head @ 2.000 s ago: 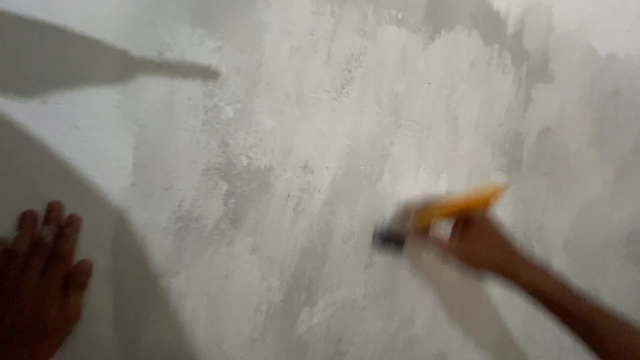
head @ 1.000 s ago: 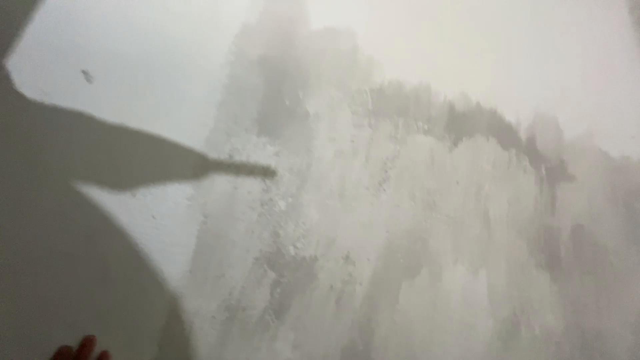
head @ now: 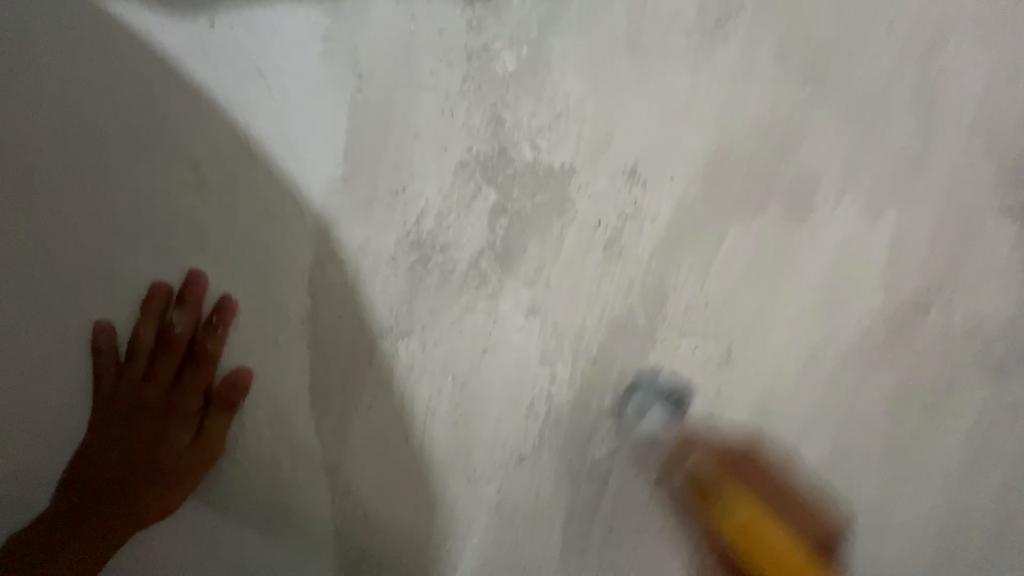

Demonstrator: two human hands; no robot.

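My left hand (head: 160, 408) lies flat against the wall (head: 496, 336) at the lower left, fingers spread, holding nothing. At the lower right, my right hand (head: 752, 480) is closed around the yellow handle of a brush-like tool (head: 744, 512), blurred by motion. The tool's grey-and-white head (head: 656, 400) points up and left at the wall; whether it touches the surface cannot be told. Patchy pale grey and whitish streaks cover the wall between and above the hands.
A large curved shadow (head: 200, 200) falls over the left side of the wall. Rough, darker patches (head: 520, 200) show near the upper middle. A brighter white strip (head: 272, 88) borders the shadow at the upper left.
My right hand and the yellow-handled tool, out of view one second ago, are in view again. More of my left hand shows. The view has shifted down the wall.
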